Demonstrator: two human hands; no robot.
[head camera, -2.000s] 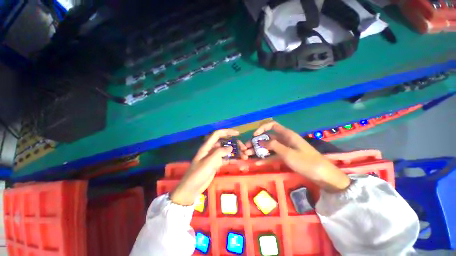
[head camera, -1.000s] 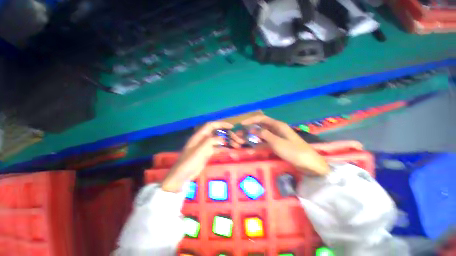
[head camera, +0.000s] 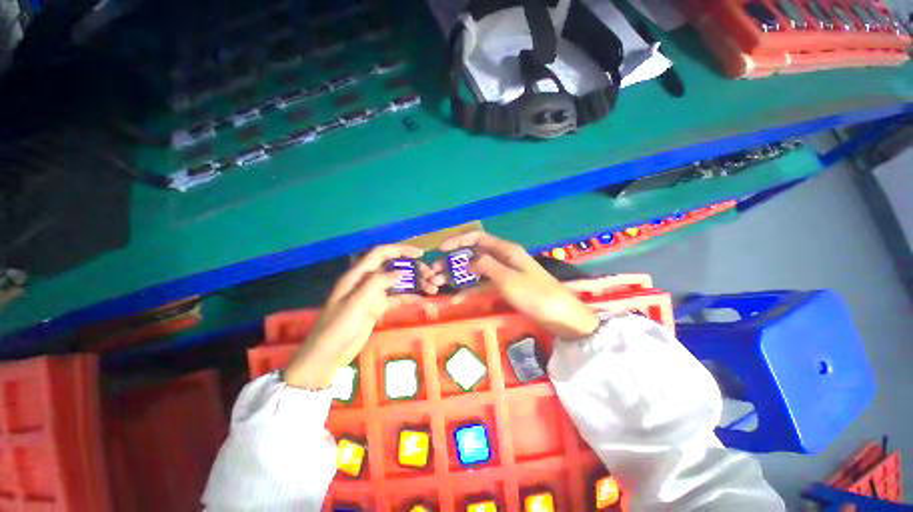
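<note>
My left hand (head camera: 372, 290) holds a small dark square watch body (head camera: 402, 275) with a purplish pattern on its screen. My right hand (head camera: 499, 275) holds a similar watch body (head camera: 461, 267), also with a purplish pattern. The two units are side by side, a little apart, over the back edge of the orange-red compartment tray (head camera: 493, 405). Pockets hold units glowing white (head camera: 401, 379), yellow (head camera: 412, 448) and blue (head camera: 473, 444). One grey, unlit unit (head camera: 525, 359) lies in the back row.
A green shelf (head camera: 330, 190) with a blue edge crosses behind the tray, bearing a black strap harness (head camera: 546, 115) and silvery strips (head camera: 300, 135). Empty orange-red trays (head camera: 50, 430) stand at left. A blue stool (head camera: 816, 370) stands at right. Another tray (head camera: 751, 50) is upper right.
The view has shifted right, showing more of the stool. Screens in the tray have changed colour. Both hands still hold their units, whose screens now show a clearer purplish pattern.
</note>
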